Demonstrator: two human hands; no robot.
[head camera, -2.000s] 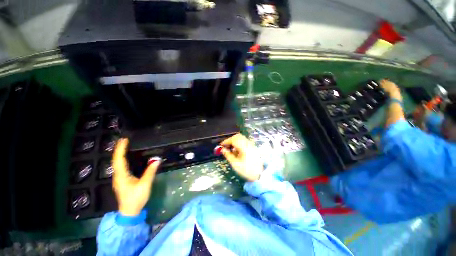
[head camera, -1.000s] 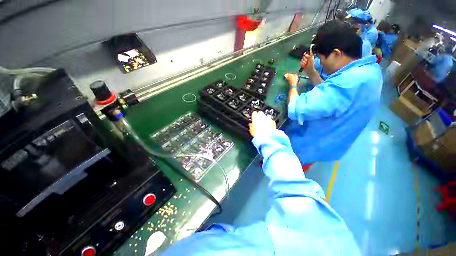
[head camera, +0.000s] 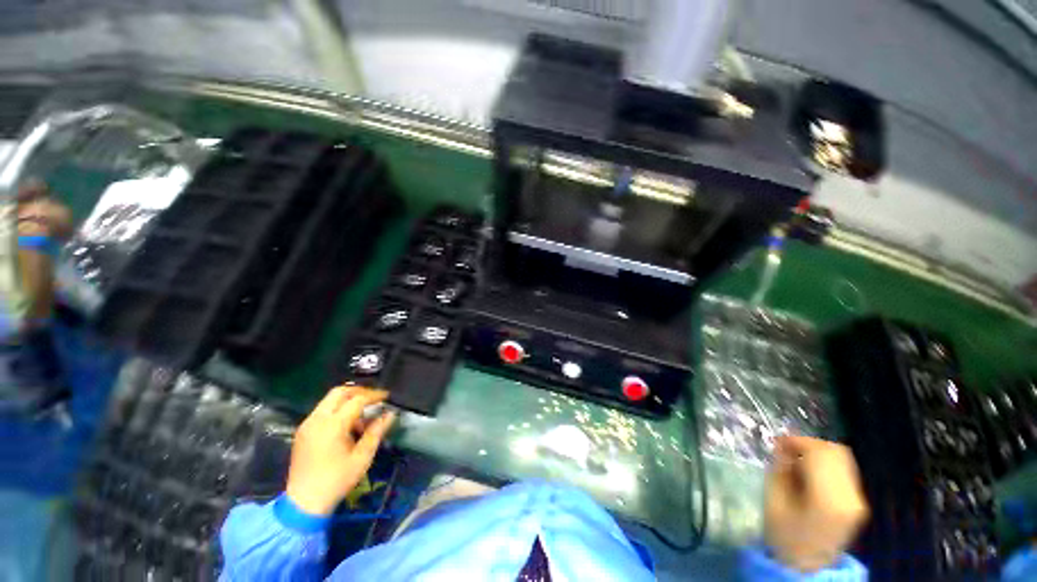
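Note:
My left hand (head camera: 332, 450) is at the front edge of a single black blister tray (head camera: 419, 380), left of the press. Its fingertips are close together with a small shiny spot between them; whether they hold a unit is unclear. Black units with shiny round centres (head camera: 366, 360) sit in several tray pockets; the front right pocket looks empty. My right hand (head camera: 814, 500) is blurred, with fingers curled, between the clear blister tray (head camera: 756, 381) and the black tray stack on the right (head camera: 870, 387). I cannot tell whether it holds anything.
The black press (head camera: 705, 142) stands at the back centre, with red buttons (head camera: 512, 351) on its front. Small pale bits (head camera: 603, 426) and a white patch (head camera: 563, 443) lie before it. Stacked black trays (head camera: 188, 256) stand left. Another person's arm (head camera: 36, 256) shows far left.
The view has swung left from the right-hand tray stack, back to the press. My left hand has come into view at the left tray. My right hand has left the right-hand tray pockets.

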